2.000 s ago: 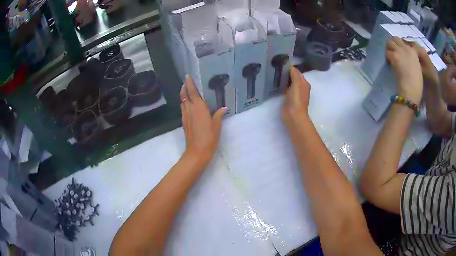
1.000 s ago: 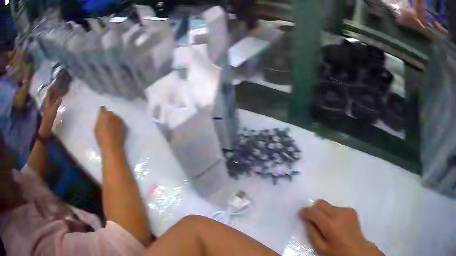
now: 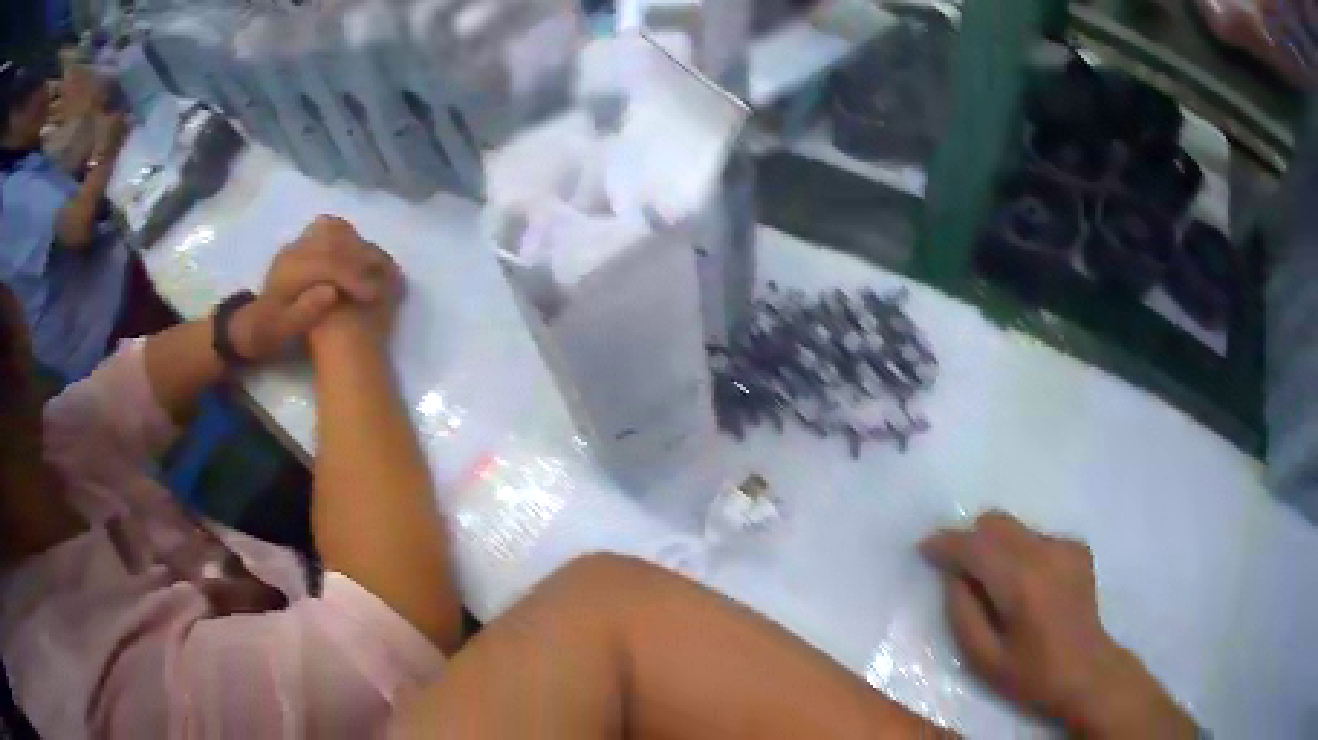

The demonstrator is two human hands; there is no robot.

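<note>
My right hand (image 3: 1029,604) is at the lower right, low over or on the white table. It seems empty, with thumb and forefinger apart and the other fingers curled. A bare bent arm, likely my left, crosses the bottom edge; my left hand is out of the picture. A pale grey carton (image 3: 622,347) stands open in the centre, with crumpled white wrap (image 3: 586,217) in its top. A small white bundle (image 3: 744,510), perhaps a cable, lies by its foot. A pile of small dark branched pieces (image 3: 846,362) lies right of the carton.
A row of pale cartons (image 3: 347,123) stands at the upper left. A person in pink sits close on the left, hands clasped on the table. A green post (image 3: 968,145) and dark cup-like parts (image 3: 1106,203) are behind.
My hands have left the three cartons they flanked two seconds ago, and the view has swung left. Since one second ago, the neighbour's hands have come together; my right hand looks little changed.
</note>
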